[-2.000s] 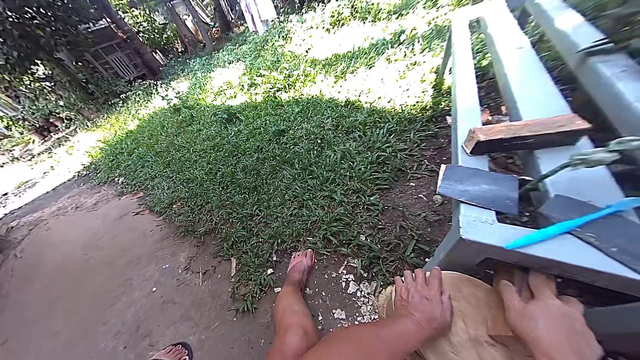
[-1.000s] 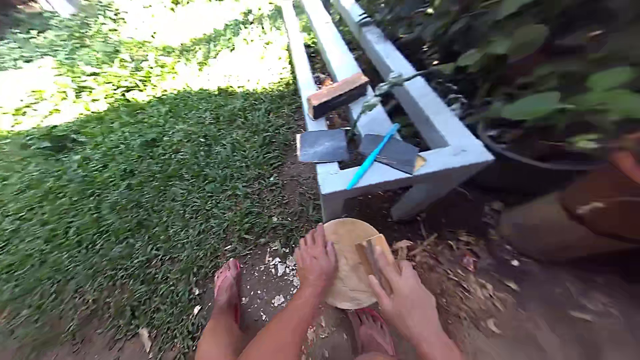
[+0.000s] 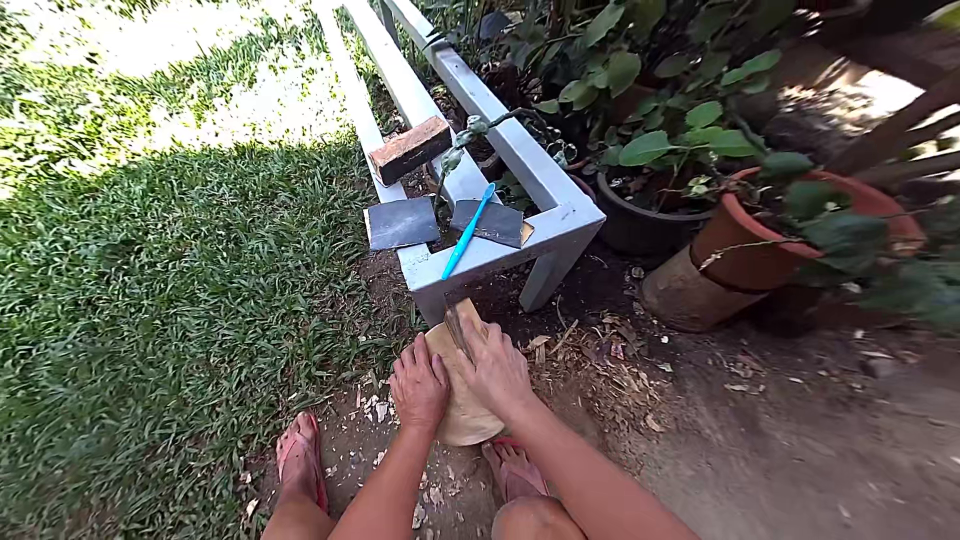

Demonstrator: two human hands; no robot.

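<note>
A round, pale wooden piece stands tilted between my feet, close to the near end of the bench frame. My left hand lies on its left edge, fingers together and pressed against it. In my right hand is a small wooden block with a dark face, held on the upper part of the round piece. Just beyond, on the frame, lie a dark sandpaper sheet, a second sheet and a blue toothbrush resting across it.
The grey bench frame runs away from me, with a brick across its bars. Terracotta and black plant pots stand at the right. Grass lies at left; pale chips and dry shavings litter the soil.
My right hand with the block has moved from the right part of the round piece to its upper part. The view has swung to the right since the oldest frame.
</note>
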